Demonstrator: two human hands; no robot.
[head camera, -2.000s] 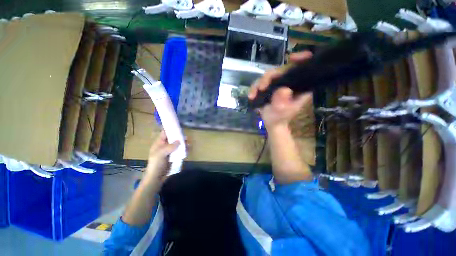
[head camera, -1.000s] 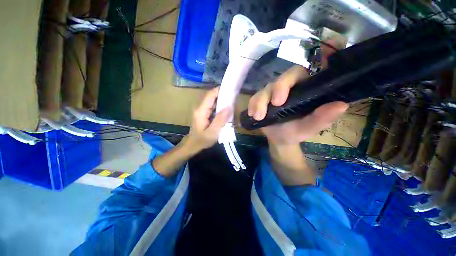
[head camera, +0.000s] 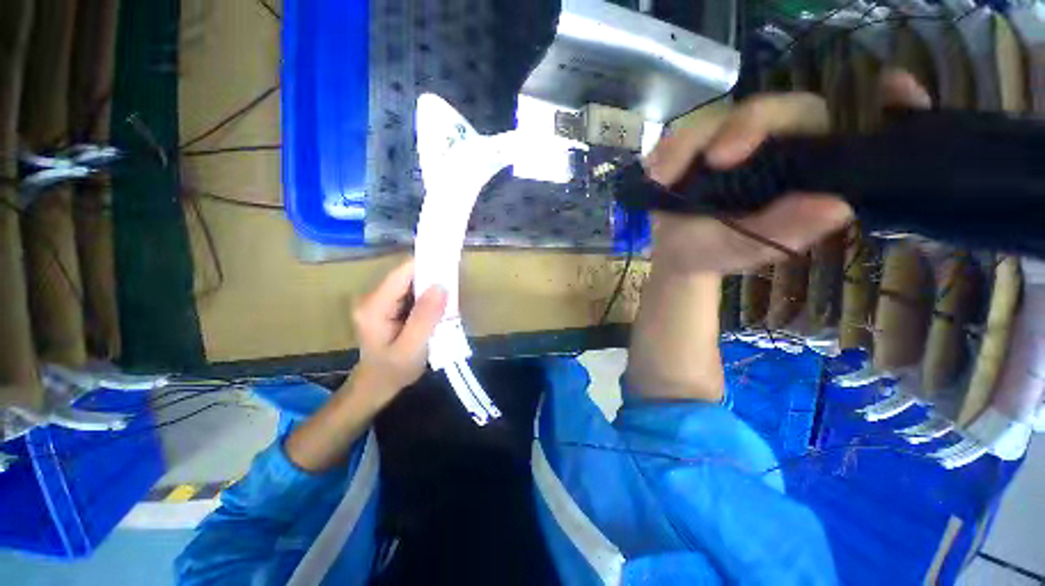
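My left hand (head camera: 398, 326) grips a white headband assembly (head camera: 441, 229) by its lower part. Its broad white end points up, and two narrow white prongs point down to the right. My right hand (head camera: 751, 183) is closed around the black electric screwdriver (head camera: 848, 172), held nearly level with its tip end to the left. The tip end is at the front of the silver screw feeder (head camera: 642, 57), near its small pickup mechanism. The bit and any screw cannot be made out.
A blue tray (head camera: 325, 149) lies beside the patterned mat (head camera: 395, 69) on brown cardboard (head camera: 235, 275). Cardboard dividers (head camera: 917, 298) with white parts stand at the right, others at the left. Blue bins (head camera: 109, 475) sit below the bench. Dark wires lie on the cardboard.
The view has shifted. The screwdriver has turned more level, and its tip end has moved to the feeder's front. The left hand still holds the headband assembly, now farther from the right hand.
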